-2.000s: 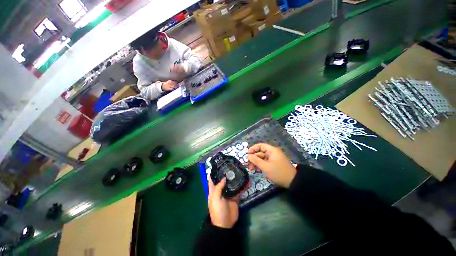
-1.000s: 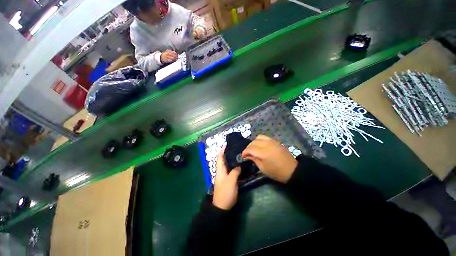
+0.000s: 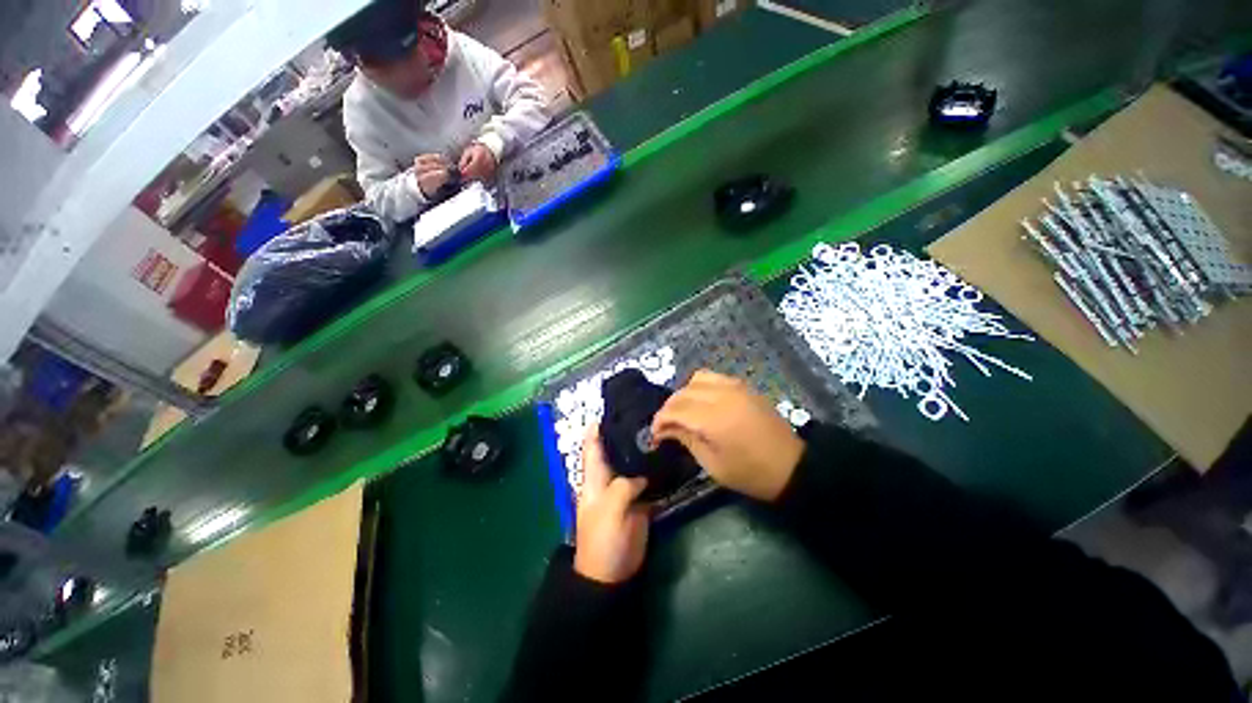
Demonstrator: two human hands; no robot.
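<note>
A round black housing (image 3: 634,423) is held over the parts tray (image 3: 714,319). My left hand (image 3: 608,522) grips it from below and the left. My right hand (image 3: 731,437) is at its near right side, fingertips pinched together at the small pale hub. Whether the fingertips hold a small piece cannot be told. White discs (image 3: 577,429) lie loose in the left part of the tray, partly hidden by the housing and hands; a few more (image 3: 792,412) lie at its right.
White ring-ended rods (image 3: 872,330) lie right of the tray. Striped strips (image 3: 1133,261) lie on cardboard at far right. Another black housing (image 3: 474,446) sits left of the tray. Several housings stand on the conveyor belt (image 3: 577,309). Cardboard (image 3: 261,604) lies at left. A person (image 3: 439,117) works opposite.
My right hand has moved from the discs to the housing's hub. The housing has turned in my left hand and its face looks darker. The view has shifted. The person opposite has brought both hands together.
</note>
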